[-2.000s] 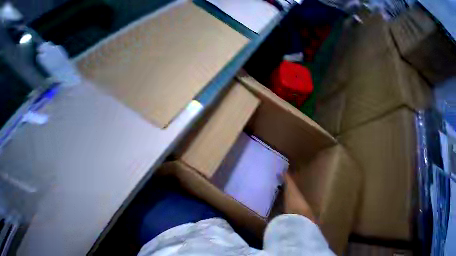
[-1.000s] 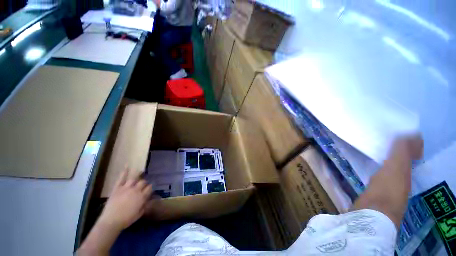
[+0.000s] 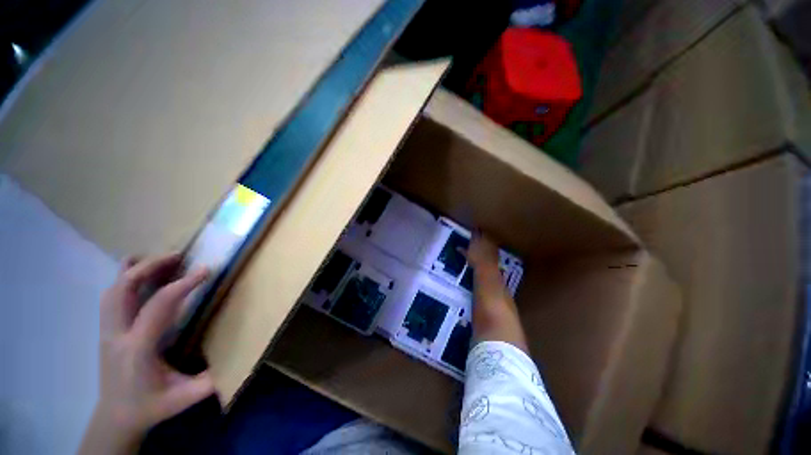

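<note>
An open carton stands beside the bench, its flap raised along the bench edge. Inside lie several open housings with circuit boards, white frames with green-black rectangles, side by side. My right hand reaches into the carton over the far right housing, fingers pointing down at its frame; the fingertips are blurred, so I cannot tell whether they grip it. My left hand is at the bench edge left of the flap, fingers apart and curved, holding nothing that I can see.
A large tan cardboard sheet lies on the pale-covered bench. A strip of green bench edge shows beside the flap. A red stool stands beyond the carton. Closed brown boxes stand along the right.
My right hand has come from the white sheet at the right down into the carton. My left hand has moved from the flap to the bench edge. More housings are uncovered, and the view has turned.
</note>
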